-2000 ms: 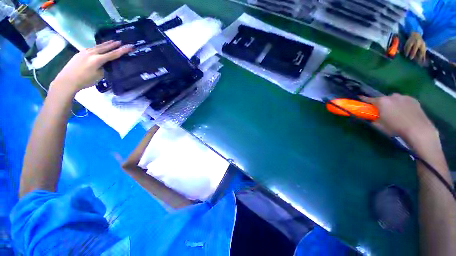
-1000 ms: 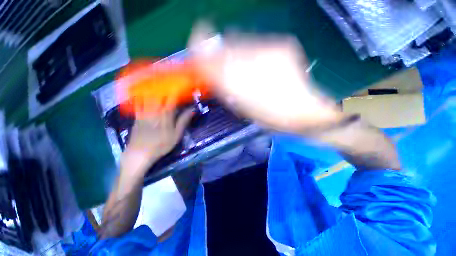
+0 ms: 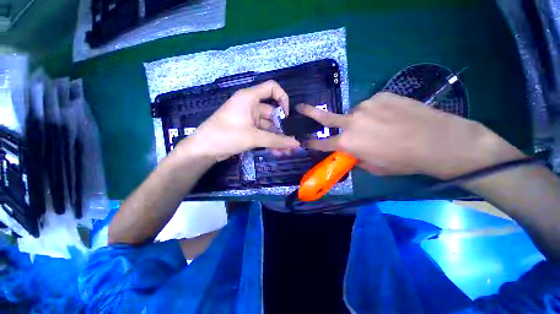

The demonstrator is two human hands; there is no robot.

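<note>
A black plastic housing [image 3: 206,101] lies flat on a bubble wrap sheet [image 3: 276,52] in front of me. My left hand [image 3: 230,126] is over its middle, with a small silvery piece [image 3: 279,115] between curled fingers. My right hand [image 3: 399,135] comes from the right and holds an orange and black electric screwdriver [image 3: 326,176] in the palm side, its orange body over the housing's lower right. A dark shape, blurred, lies between both hands' fingertips; I cannot tell whether it is part of the driver. The bit is not clearly seen.
A round screw tray [image 3: 457,98] lies right of the housing, partly behind my right hand. Wrapped housings [image 3: 73,141] stand at the left; more wrapped items [image 3: 543,61] are at the right edge. Another housing [image 3: 132,15] lies beyond. A black cord [image 3: 491,168] crosses my right forearm.
The view has turned and steadied over the housing. My hands, earlier blurred and overlapping with the orange driver, are now face to face above it, with a small silvery piece in my left fingers.
</note>
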